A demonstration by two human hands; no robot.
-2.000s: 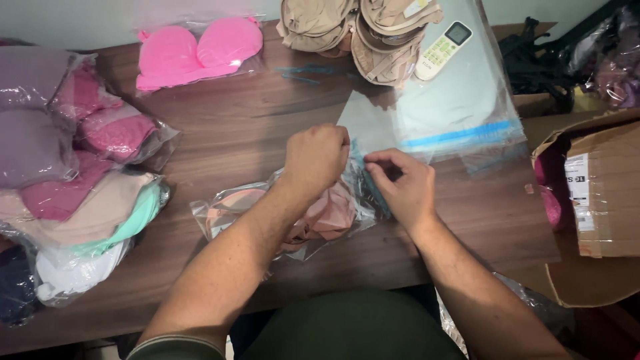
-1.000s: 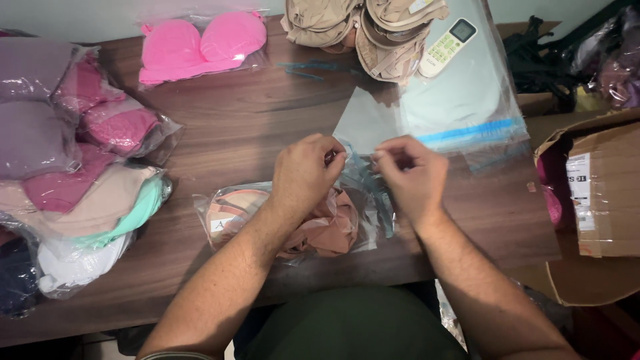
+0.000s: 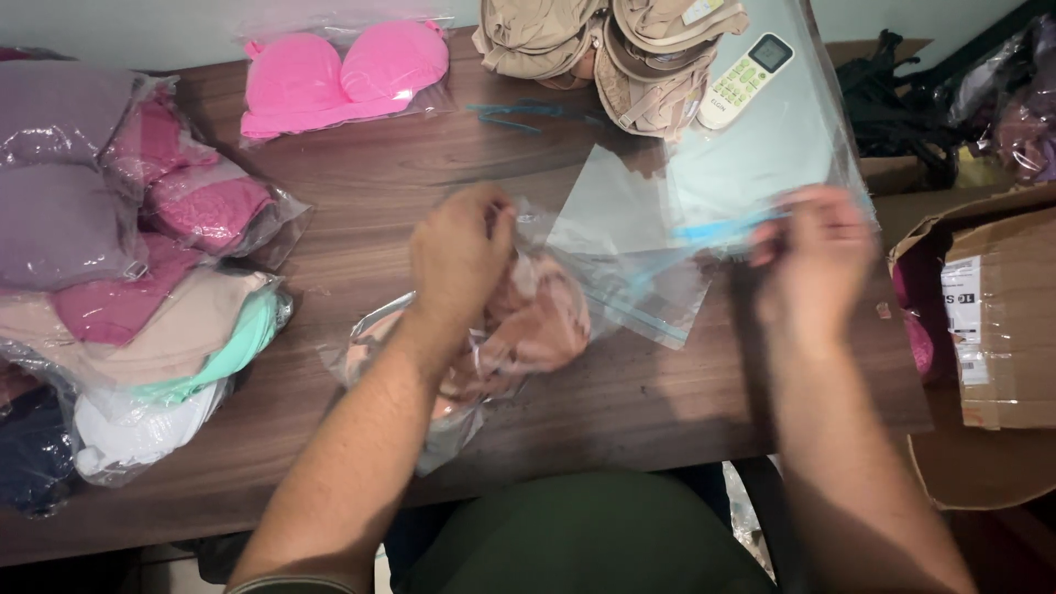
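A clear plastic bag with a peach-brown bra (image 3: 536, 313) inside lies on the wooden table near its front edge. My left hand (image 3: 462, 247) grips the mouth of this bag at its upper side. Out to the right, my blurred right hand (image 3: 817, 247) holds one end of a thin blue adhesive strip (image 3: 726, 231), which stretches back toward the bag. Beneath the strip lie a flat clear plastic bag (image 3: 652, 305) with a blue line and a whitish sheet (image 3: 606, 206).
Bagged bras in several colours (image 3: 157, 297) pile up at left. A bagged pink bra (image 3: 346, 78), blue strips (image 3: 528, 111), stacked beige bras (image 3: 610, 49), a remote control (image 3: 745, 81) and clear bags (image 3: 759, 157) lie farther back. A cardboard box (image 3: 1011, 305) stands right.
My right hand has moved right, away from my left hand, drawing out the blue strip. My left hand stays at the bag with the bra.
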